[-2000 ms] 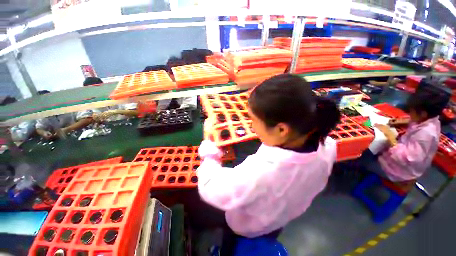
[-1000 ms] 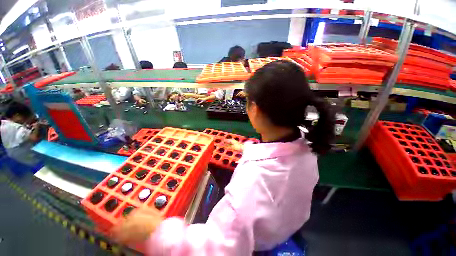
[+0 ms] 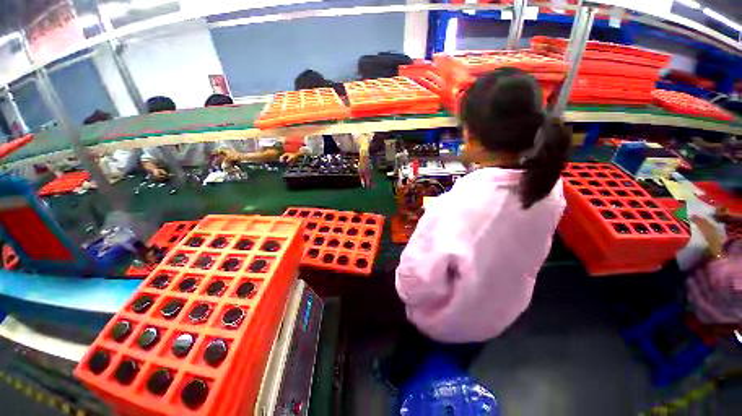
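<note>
Neither of my hands is in the picture. Nearest in front of me, at the lower left, is a stack of orange-red compartment trays (image 3: pixel 203 268). Its top tray holds dark round units (image 3: pixel 170 307) in most pockets; the far row looks empty of units. The stack stands against a flat grey-silver box (image 3: pixel 294 357) with a small blue display. Behind it, another orange tray (image 3: pixel 340 240) with dark round units lies on the green bench.
A person in pink (image 3: pixel 488 252) sits on a blue stool (image 3: pixel 447 394) at the bench. A filled tray stack (image 3: pixel 618 215) stands right of them. More trays (image 3: pixel 390 95) lie on the overhead shelf. Another person's pink sleeve (image 3: pixel 716 284) shows at the right edge. A black tray (image 3: pixel 325 172) lies further back.
The top of the near stack now shows a nearly full tray, where it was partly filled. The seated person's arm has withdrawn from it and they now face the bench. The view has swung left, then partly back.
</note>
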